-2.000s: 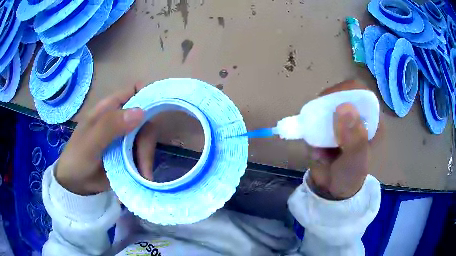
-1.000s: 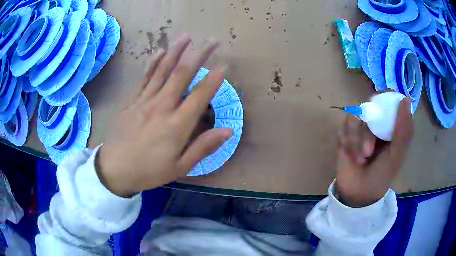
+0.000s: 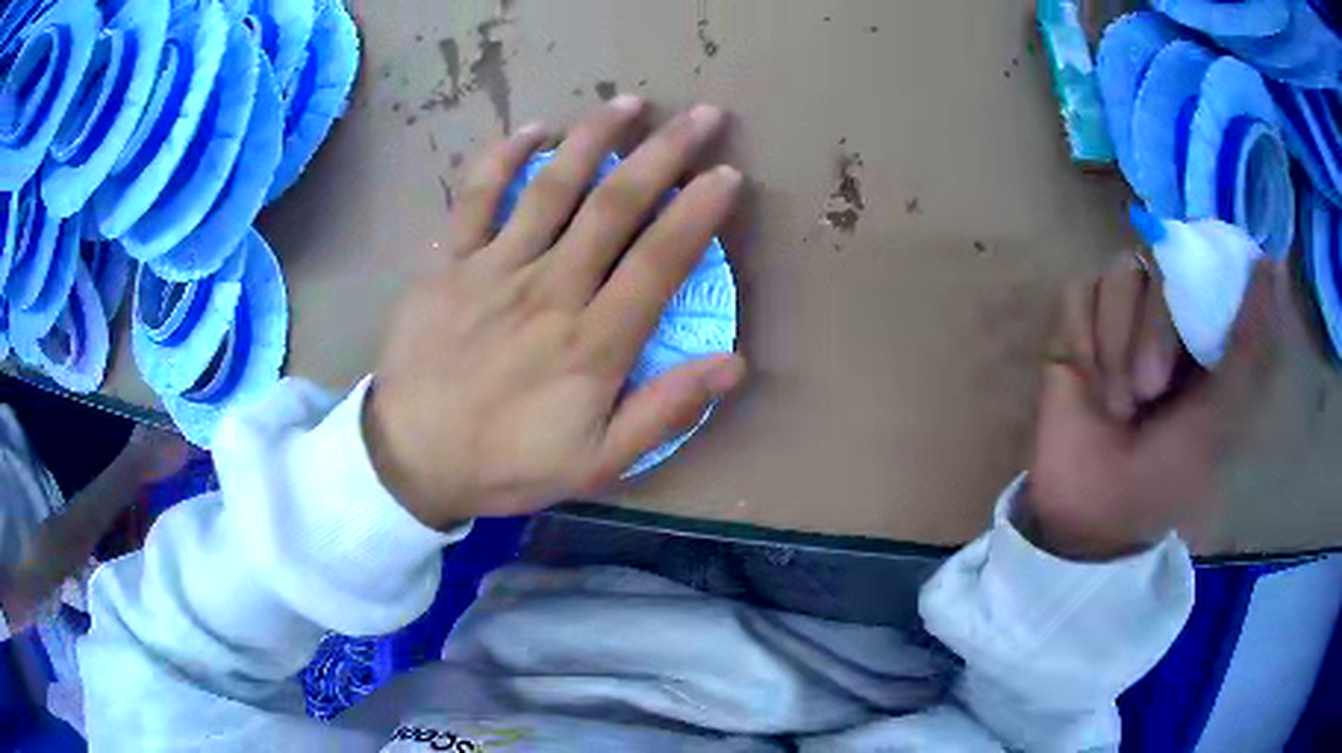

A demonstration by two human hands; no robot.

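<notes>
A pale blue pleated flanged ring [image 3: 704, 316] lies flat on the brown board near its front edge. My left hand [image 3: 567, 309] is spread flat on top of it, fingers apart, and hides most of the ring and its centre. My right hand [image 3: 1141, 383] is off to the right above the board, slightly blurred. It holds the white glue bottle [image 3: 1210, 283], whose bright-blue nozzle points up and to the left, away from the ring.
Piles of flanged rings stand at the left [image 3: 169, 133] and right [image 3: 1192, 125] of the brown board [image 3: 883, 353]. A teal-and-white tube [image 3: 1077, 81] lies beside the right pile. Another person's arm [image 3: 103, 508] shows at the lower left.
The ring was held up at the nozzle; it now lies on the board under my left palm. My right hand has moved right with the bottle.
</notes>
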